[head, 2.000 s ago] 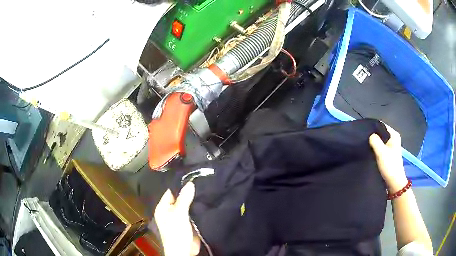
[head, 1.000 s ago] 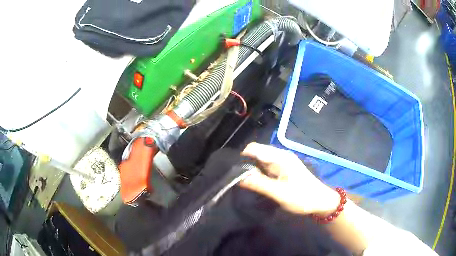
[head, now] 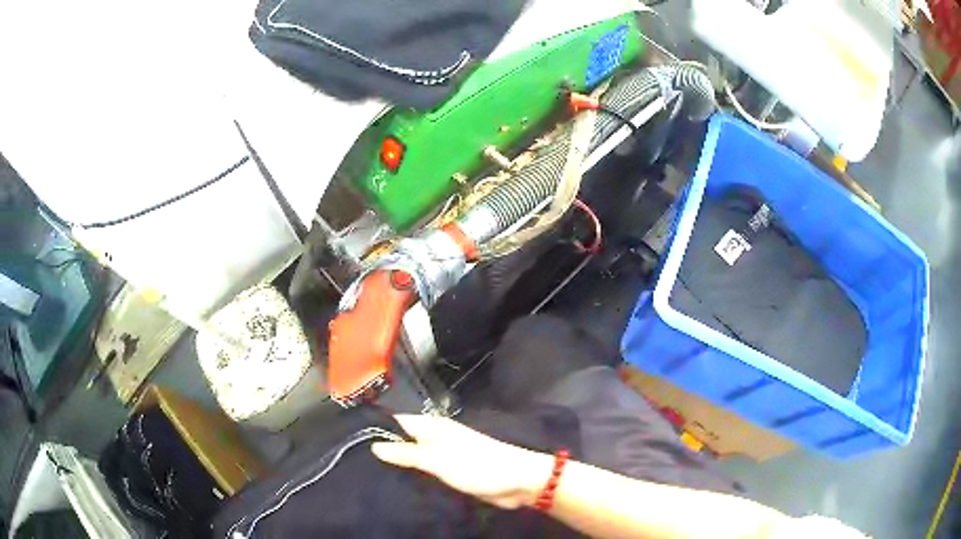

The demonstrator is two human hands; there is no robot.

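A dark garment (head: 316, 474) lies across my lap at the lower part of the view, with a thin white cord or trim line curving along it. My right hand (head: 453, 458), bare with a red bead bracelet, reaches in from the lower right and grips the garment's upper edge beside the white line. My left hand is not in view. The garment's lower part is cut off by the frame edge. The orange-red trimmer head (head: 364, 342) is just above the garment.
A blue crate (head: 775, 395) at right holds folded dark pieces with a white label. A green control box (head: 422, 174) and ribbed hose (head: 537, 184) are at centre. Another dark garment (head: 385, 42) lies on the white top. A speckled block (head: 253, 353) and brown carton (head: 195, 432) are left.
The wide spread garment now lies lower across my lap. My right hand has moved from the right to its white-trimmed edge. My left hand has left the view.
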